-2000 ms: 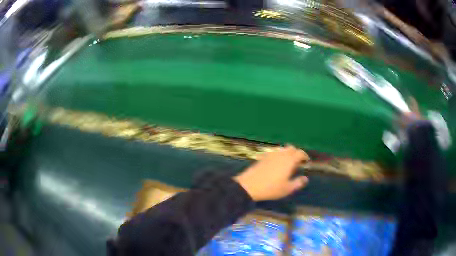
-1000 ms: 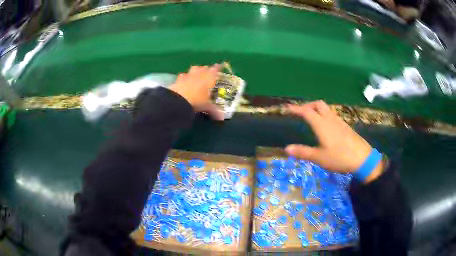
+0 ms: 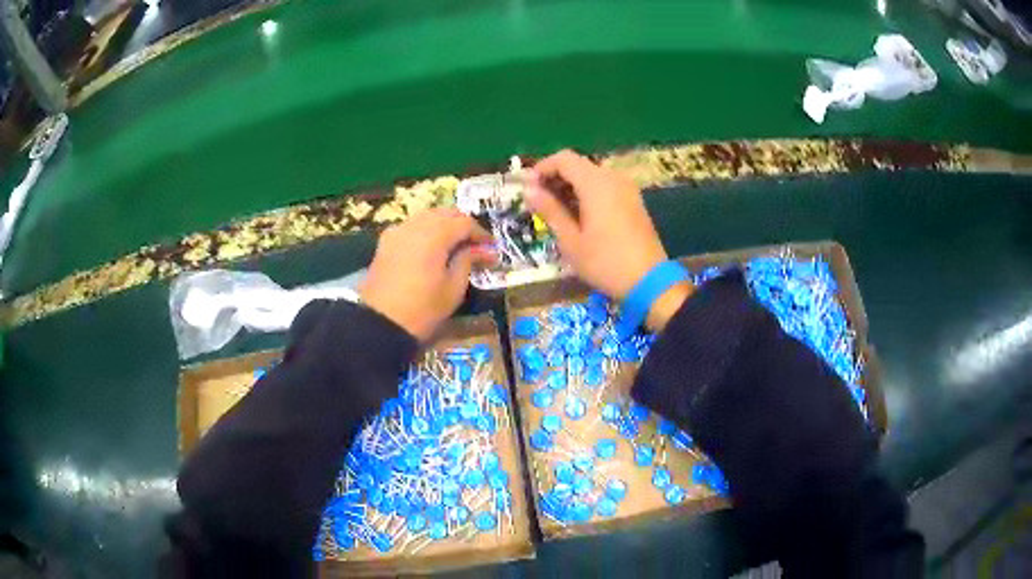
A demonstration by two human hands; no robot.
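Observation:
A circuit board unit (image 3: 518,240) in a whitish housing lies at the metal edge rail, with dark, yellow and green parts on it. My left hand (image 3: 421,271) holds its left side, fingertips at the board. My right hand (image 3: 602,217), with a blue wrist strap (image 3: 654,292), reaches over its right side with bent fingers; whether it grips anything is hidden. A clear plastic bag (image 3: 243,308) lies to the left of my left hand. Blue disc components with leads fill the left cardboard tray (image 3: 523,475) and the right cardboard tray (image 3: 679,509) below.
The green conveyor belt (image 3: 373,113) runs behind the worn edge rail (image 3: 328,221). Another bagged unit (image 3: 869,77) lies on the belt at the upper right, with one more (image 3: 975,57) beyond it. A further whitish unit (image 3: 32,170) is at the far left.
The board unit now sits between both hands, its bag on the worktop at left. My right hand has moved left and up from above the right tray to the board. The view has shifted.

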